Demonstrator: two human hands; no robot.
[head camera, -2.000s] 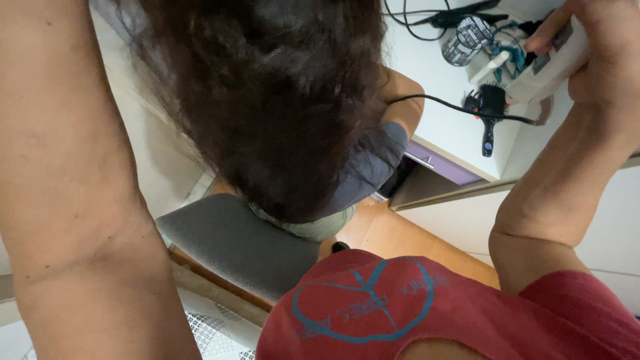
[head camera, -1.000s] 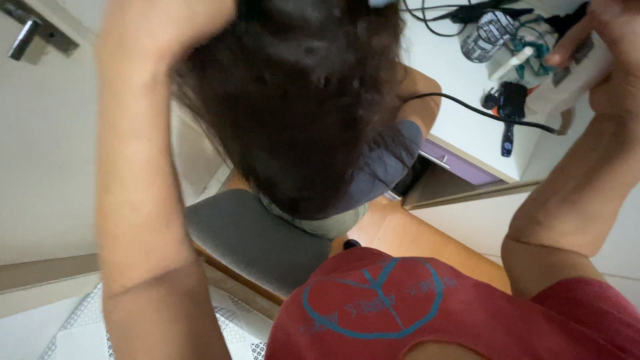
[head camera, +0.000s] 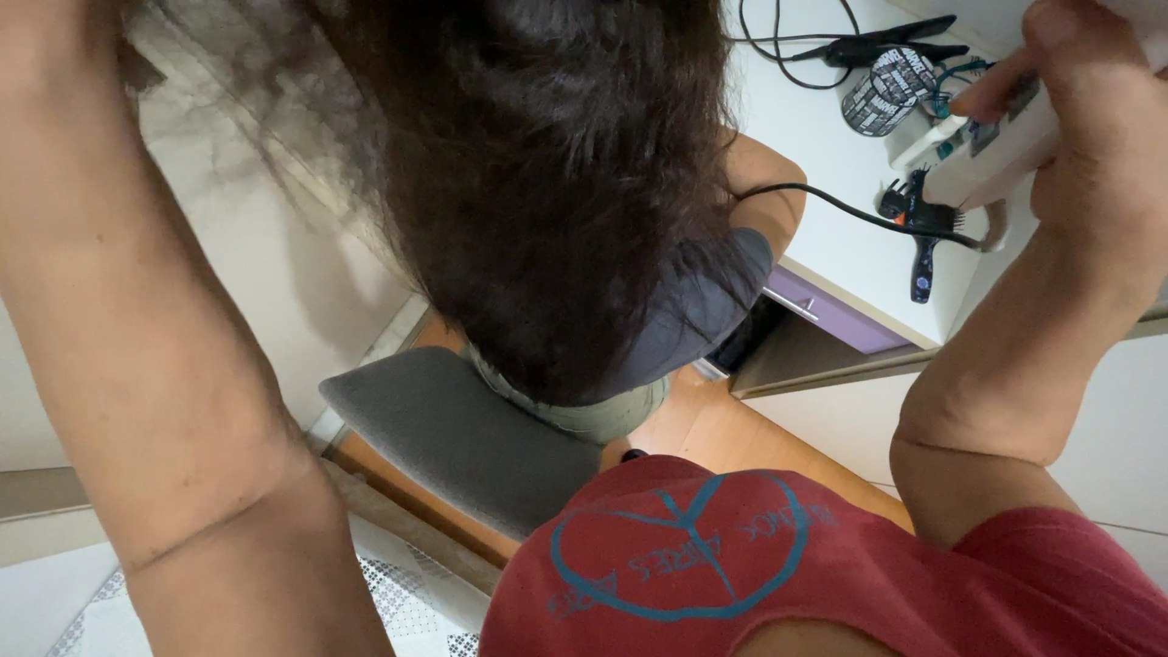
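Note:
My right hand (head camera: 1095, 109), at the upper right, is closed round the handle of a pale hair dryer (head camera: 990, 151) with a black cord (head camera: 849, 203) running from its end. Its head is out of frame. My left forearm (head camera: 173, 347) rises along the left side; the left hand is beyond the top edge, at most its wrist shows, so what it holds is hidden. Between my arms a seated person's long dark hair (head camera: 547, 201) hangs down the back over a grey top. Some strands at the left are lifted and blurred.
The person sits on a grey padded chair (head camera: 456, 438). On a white desk (head camera: 821, 246) at the right lie a black hairbrush (head camera: 923, 228), a patterned cup (head camera: 887, 91) and a black clip-like tool (head camera: 890, 44) with a coiled cord. Below is a purple drawer (head camera: 835, 315).
My left hand, partly visible at the hair's upper left a second ago, has moved out of view. Loose strands now spread out at the left. The right hand still grips the pale appliance.

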